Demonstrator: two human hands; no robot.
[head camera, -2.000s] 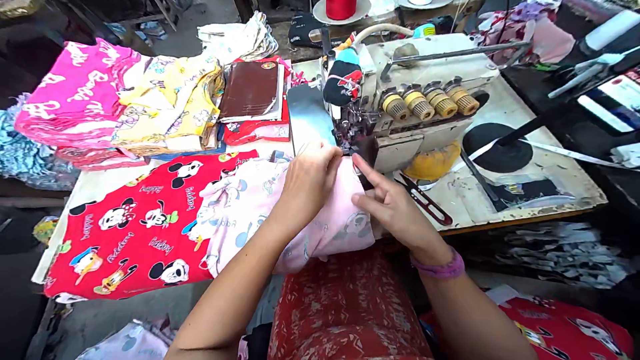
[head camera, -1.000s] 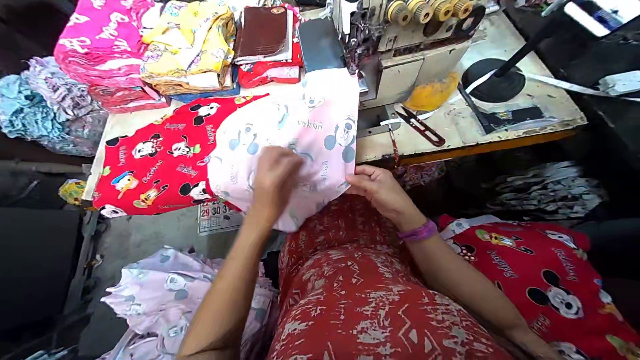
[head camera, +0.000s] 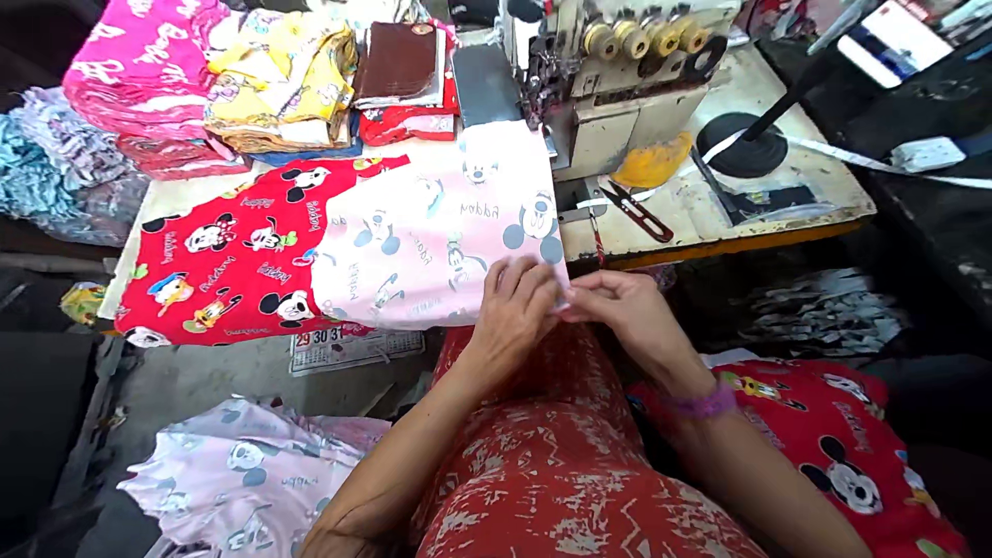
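Note:
A pale pink printed fabric piece (head camera: 418, 240) lies spread at the table's front, its upper corner by the needle area of an overlock sewing machine (head camera: 612, 101). On its lower right corner rests my left hand (head camera: 515, 310), fingers bent at the edge. My right hand (head camera: 620, 310) pinches the same corner between thumb and fingers, close beside the left. Under the pink piece, to the left, lies red printed fabric (head camera: 225, 256). Thread snips (head camera: 637, 211) with red handles lie on the machine table, right of the pink piece.
Folded pink (head camera: 147, 70) and yellow (head camera: 279, 77) fabric stacks stand at the back left, beside a brown notebook (head camera: 401, 62). A black tape roll (head camera: 742, 145) lies on the right. More pink fabric (head camera: 248, 473) sits low at left, and red fabric (head camera: 837, 465) at right.
The pink fabric was bunched at the machine and now lies flat over the red piece. My left hand has moved right to the corner where my right hand pinches. The view has tilted down.

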